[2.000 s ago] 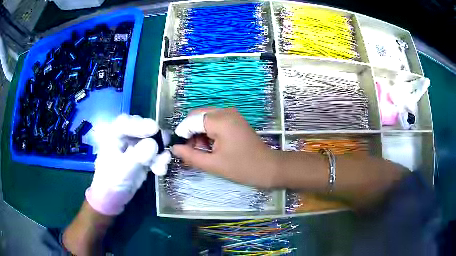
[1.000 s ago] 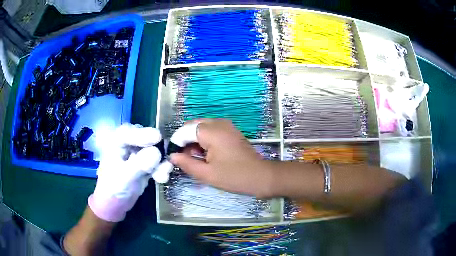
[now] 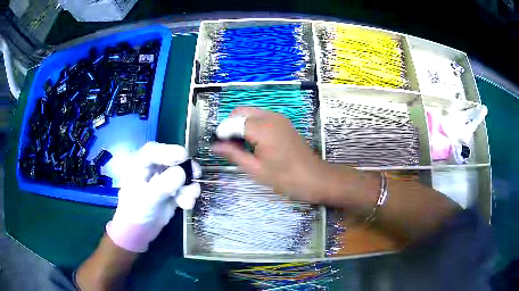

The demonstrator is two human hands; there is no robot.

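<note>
My left hand (image 3: 151, 190), in a white glove with a pink cuff, pinches a black connector housing (image 3: 187, 170) over the gap between the blue bin and the tray's left wall. A thin pale wire sticks out from it to the right. My right hand (image 3: 273, 153), with white finger cots, is blurred over the near left part of the green wires (image 3: 267, 102), fingers bent, apart from the housing. Something dark shows at its fingertips; I cannot tell whether it holds anything. White wires (image 3: 256, 219) lie below it.
A blue bin (image 3: 161, 74) of black housings stands left. The cream tray (image 3: 250, 258) also holds blue (image 3: 259, 54), yellow (image 3: 370, 57), brown (image 3: 370, 136) and orange wires (image 3: 370, 238), the last partly under my forearm. Mixed wires (image 3: 284, 273) lie below the tray.
My right hand has moved away from the housing, up and right over the green wires. My left hand keeps hold of the housing. The whole scene sits slightly lower in the picture.
</note>
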